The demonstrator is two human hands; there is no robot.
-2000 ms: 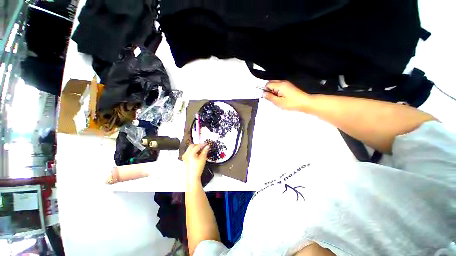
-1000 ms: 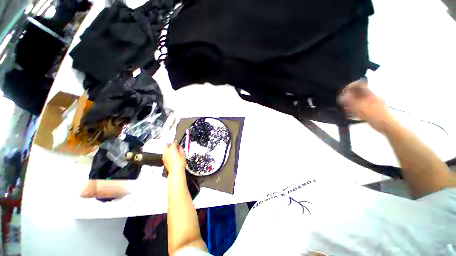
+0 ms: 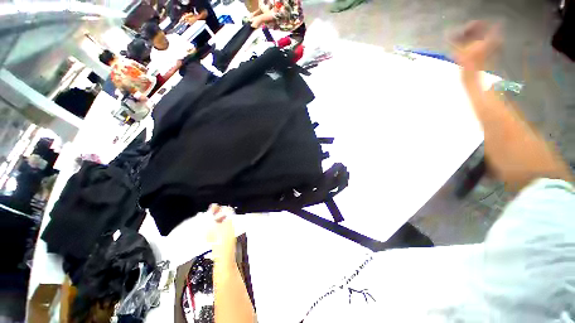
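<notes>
A large black garment (image 3: 233,139) lies spread on the white table, with narrow black straps (image 3: 334,208) at its right and front edges. My left hand (image 3: 222,221) is at the garment's front edge, washed out; whether it pinches anything cannot be told. My right hand (image 3: 477,45) is raised at the upper right, past the table's right edge and away from the garment. It is blurred and its fingers look curled; its content cannot be told. The white plate of small black trims (image 3: 203,281) is partly hidden behind my left forearm and cut off below.
A brown mat (image 3: 243,258) lies under the plate. Black cloth (image 3: 88,208), a shiny black bag (image 3: 116,258), clear plastic bags (image 3: 142,293) and a cardboard box (image 3: 43,303) are on the left. Several people are at the far end of the table. Grey floor (image 3: 403,28) lies beyond it.
The view has swung up and right, showing the far table end and people. My left hand has moved from beside the plate to the garment's edge. My right hand has left the garment and risen.
</notes>
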